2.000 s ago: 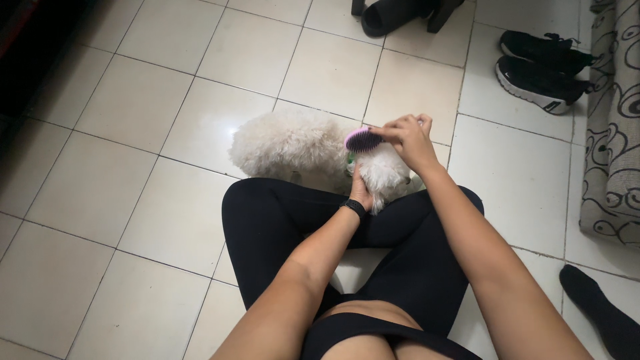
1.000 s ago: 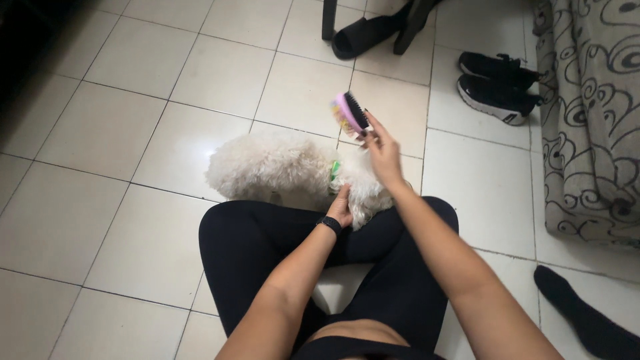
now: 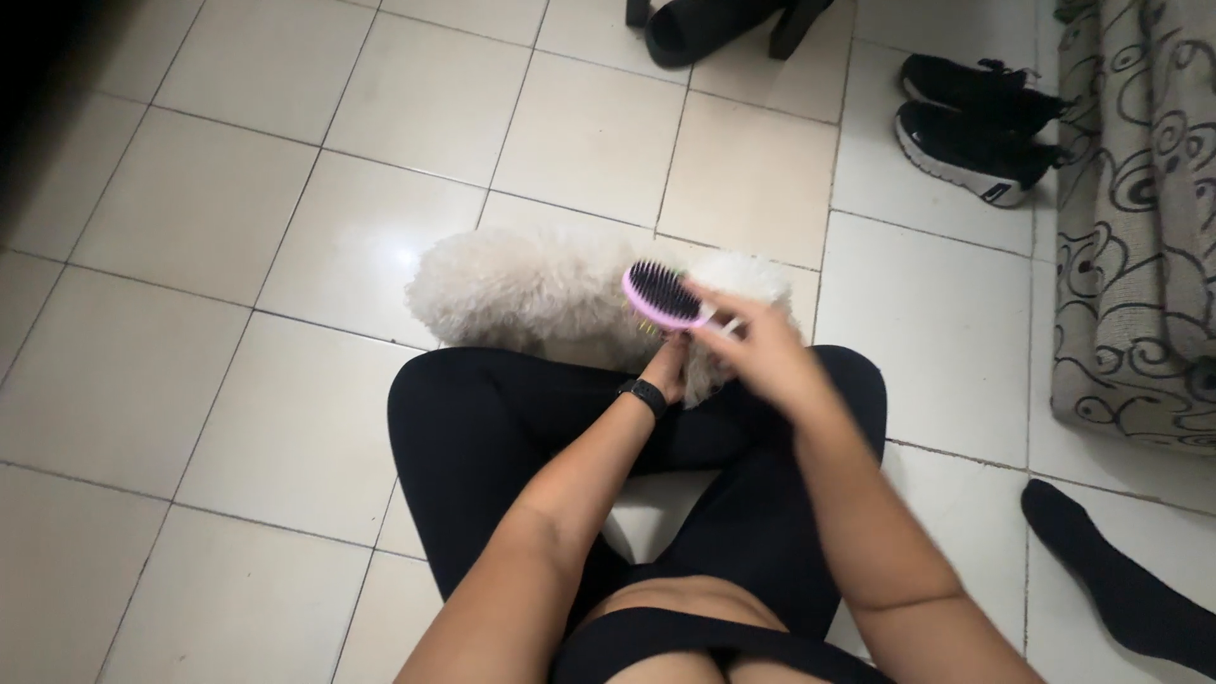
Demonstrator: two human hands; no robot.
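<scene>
A fluffy white dog (image 3: 532, 285) stands or lies across the floor just beyond my crossed legs, its head end at the right. My right hand (image 3: 750, 342) grips a double-sided pet brush (image 3: 665, 294) with a pink rim, black bristles facing up and yellow-tipped pins beneath. The brush is over the dog's neck area and hides part of it, with a bit of green at the neck behind it. My left hand (image 3: 673, 366), with a black watch on the wrist, is at the dog's head or chest; its fingers are mostly hidden by fur and the brush.
My black-clad legs (image 3: 465, 408) frame the near side of the dog. Black sneakers (image 3: 978, 138) stand at the upper right beside a patterned fabric-covered piece of furniture (image 3: 1130, 285). A black slipper (image 3: 679, 33) lies near dark furniture legs at the top. A black-socked foot or sock (image 3: 1111, 579) is at the lower right.
The brush was on the dog's head, then raised beyond it; now it is lower, over the neck area, with its black bristles up. My left hand stays at the dog.
</scene>
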